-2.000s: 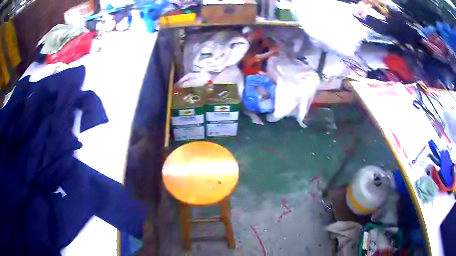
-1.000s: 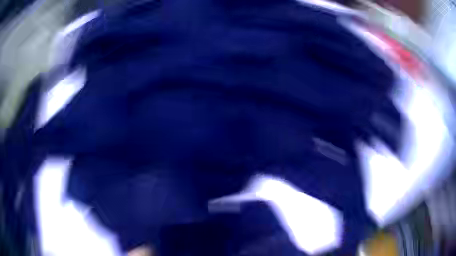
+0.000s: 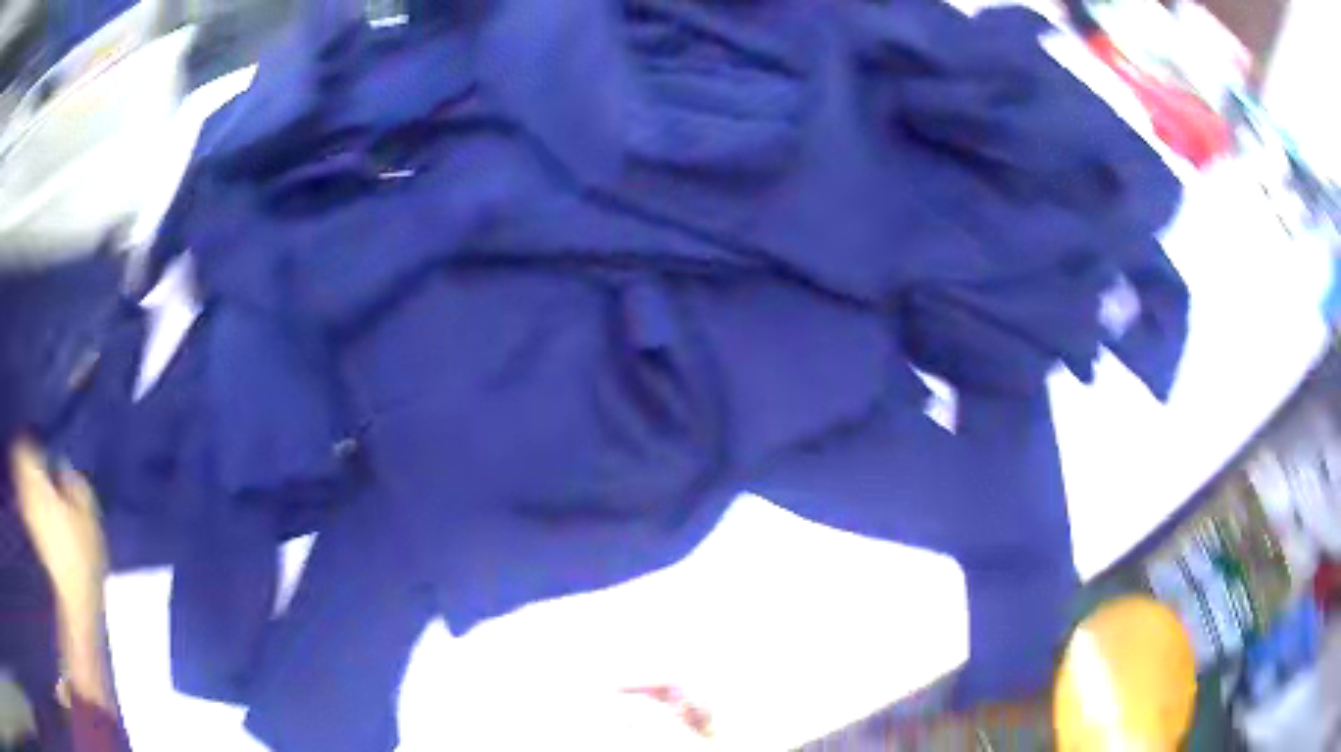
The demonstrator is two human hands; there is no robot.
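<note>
Several dark blue garments lie in an overlapping, rumpled heap across the white table, with sleeves spread toward its near edge. One sleeve reaches the table's edge on the right. Small pale marks show on the cloth. My left hand is blurred at the far left edge, reaching up from a dark reddish sleeve, with its fingertips at dark cloth. Whether it grips the cloth cannot be told. My right hand is not in view.
Red scraps lie on the table near its front edge. The round orange stool top is beyond the table edge at lower right. Red cloth lies at the upper right. Blurred floor clutter shows at the right.
The view has swung from the aisle and stool to the garment heap on the table. The picture is sharper than a second ago, and my left hand now shows at the left edge.
</note>
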